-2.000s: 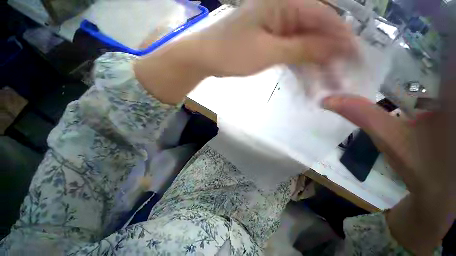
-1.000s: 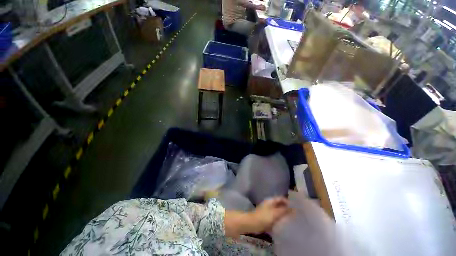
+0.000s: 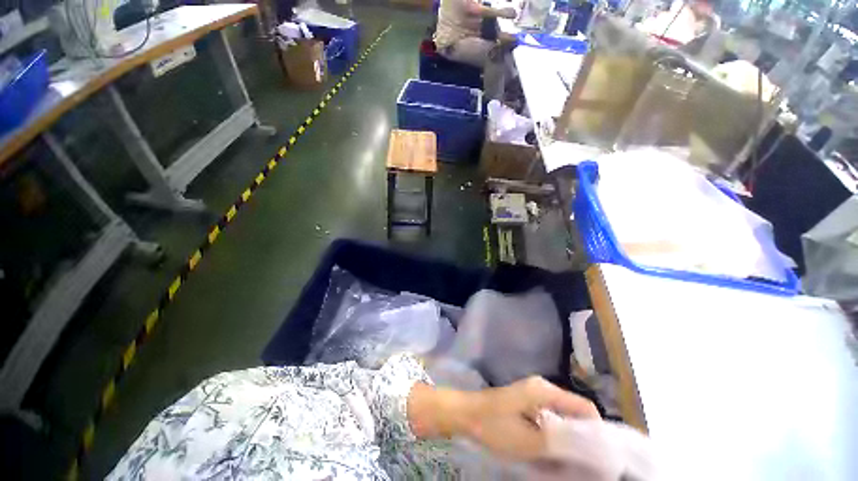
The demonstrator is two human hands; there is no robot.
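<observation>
My left hand is at the bottom centre, between the dark bin and the table edge. Its fingers are closed on a sheer pale fabric piece, which is blurred and cut off by the lower edge of the picture. The dark fabric-lined bin lies just beyond my sleeve, with clear plastic bags and greyish cloth in it. My right hand is out of the picture.
The white table with its wooden edge runs along the right. On it a blue plastic basket holds white sheets. A wooden stool, a blue crate and a seated person are farther ahead.
The view has swung left from the table to the bin and aisle. My right hand has left the picture. Since one second ago my left hand has shifted slightly right, still holding the fabric.
</observation>
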